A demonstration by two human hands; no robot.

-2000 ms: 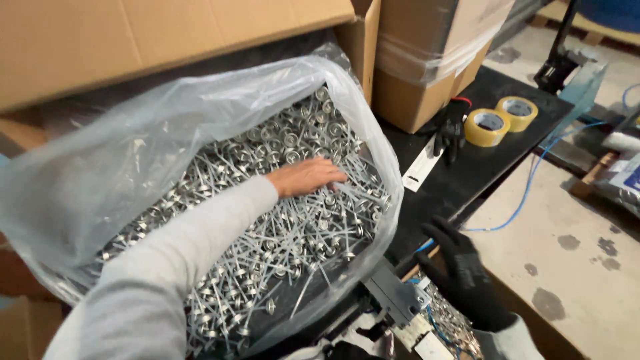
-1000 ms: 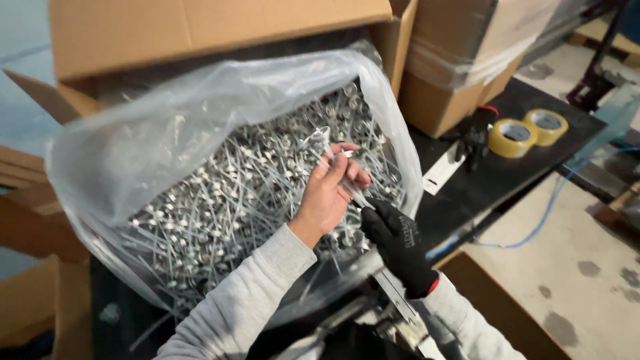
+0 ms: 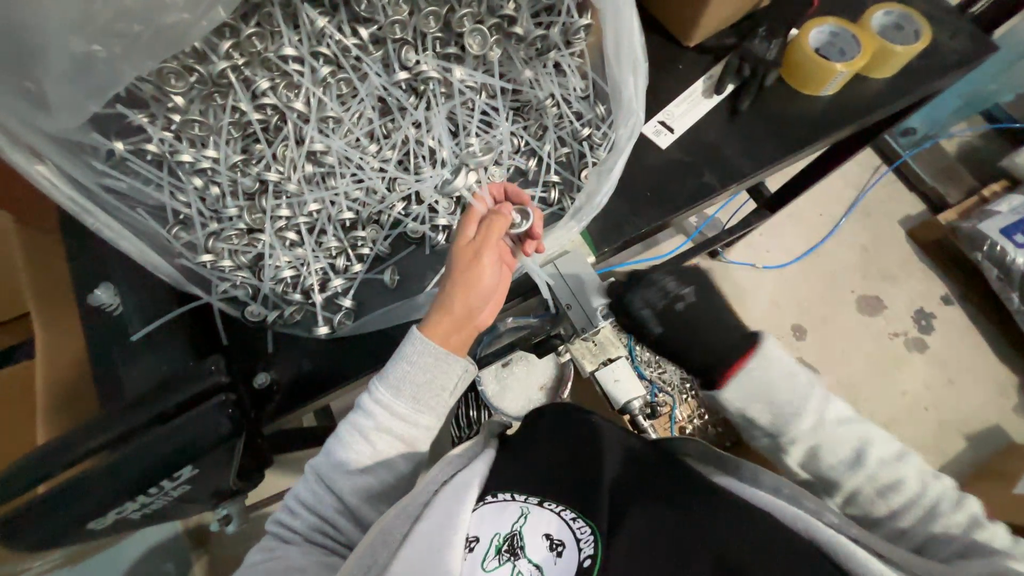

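Note:
My left hand [image 3: 480, 268], without a glove, holds several aerosol valves, metal cups with thin white dip tubes, at the near edge of a clear plastic bag [image 3: 628, 88]. One valve cup [image 3: 521, 219] shows between its fingers, and tubes hang toward a grey metal fixture [image 3: 578, 294]. Many more aerosol valves [image 3: 384, 136] lie jumbled in the bag. My right hand [image 3: 680, 320], in a black glove, is at the right side of the fixture; its fingertips are hidden, so its hold is unclear.
Two rolls of yellowish tape [image 3: 828, 54], a black glove [image 3: 752, 60] and a printed white strip [image 3: 680, 112] lie on the black table [image 3: 720, 160]. Blue air hoses [image 3: 840, 232] run at the right. Below the fixture are a white container [image 3: 524, 384] and small metal parts [image 3: 680, 392].
My left hand has come from deep among the valves to the bag's near edge, now holding several. My right hand, near my left one a second ago, is back beside the fixture. The view has tilted down.

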